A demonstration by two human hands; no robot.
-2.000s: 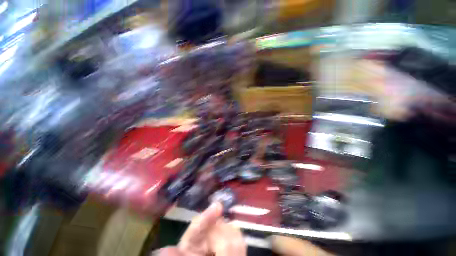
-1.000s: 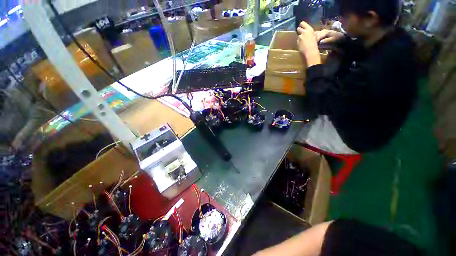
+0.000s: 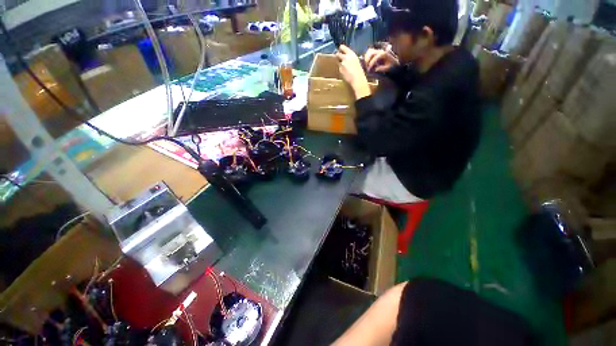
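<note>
Neither of my hands shows; a bare forearm with a black sleeve comes in at the bottom edge, its hand cut off below. A round black motor unit [image 3: 240,321] with a silvery disc face and red and yellow wires lies on the red bench surface, nearest me. More wired units [image 3: 101,331] lie to its left, partly cut off by the bottom edge. The white-grey screw feeder [image 3: 162,236] stands behind them. The black electric screwdriver [image 3: 233,196] hangs tilted over the dark green bench surface.
A seated person in black [image 3: 425,121] works at the bench's far right, beside an open cardboard box [image 3: 331,105]. Several wired units [image 3: 297,165] lie in front of a black tray [image 3: 229,111]. Another open box [image 3: 381,253] stands beside the bench. Stacked boxes [image 3: 560,101] line the right.
The view swung to the right from the red bench, and the hand visible at the bottom two seconds ago is out of the picture. Since one second ago, the bench and the seated person have shifted left in view.
</note>
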